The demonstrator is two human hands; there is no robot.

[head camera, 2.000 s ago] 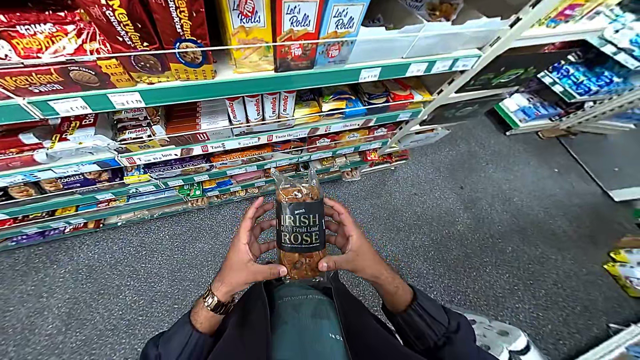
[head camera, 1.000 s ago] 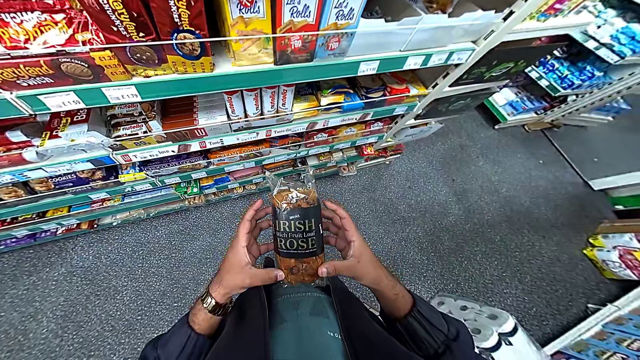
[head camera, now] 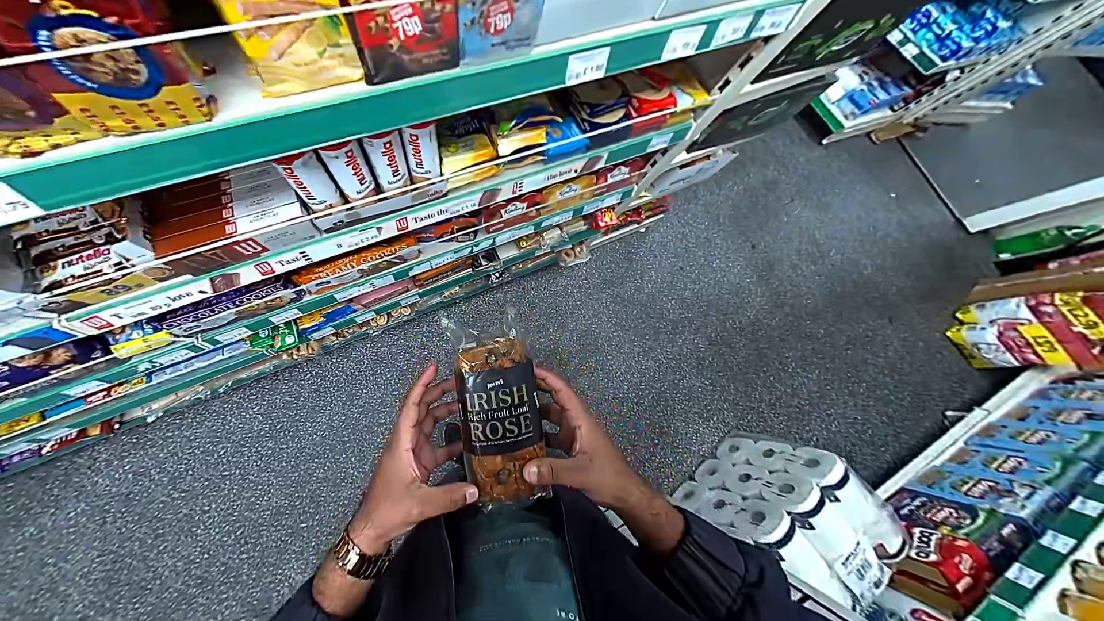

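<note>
A fruit loaf in clear plastic wrap with a black label [head camera: 500, 410] is held upright in front of my body, above the floor. My left hand [head camera: 418, 466] grips its left side, the thumb at the lower front edge; a metal-banded watch [head camera: 360, 556] is on that wrist. My right hand [head camera: 582, 440] grips the right side, its thumb pressed on the lower front of the loaf. The fingers of both hands are partly hidden behind the pack.
Shop shelving [head camera: 345, 121] with biscuits and Nutella packs runs along the left and front. Packs of paper rolls [head camera: 776, 496] stand at the lower right, beside another stocked shelf [head camera: 1056, 542]. Grey speckled floor [head camera: 690, 319] lies between. Red and yellow packs [head camera: 1031, 332] sit at the far right.
The view has turned to the right, bringing in more of the paper rolls and the right-hand shelf. Both hands keep their hold on the loaf.
</note>
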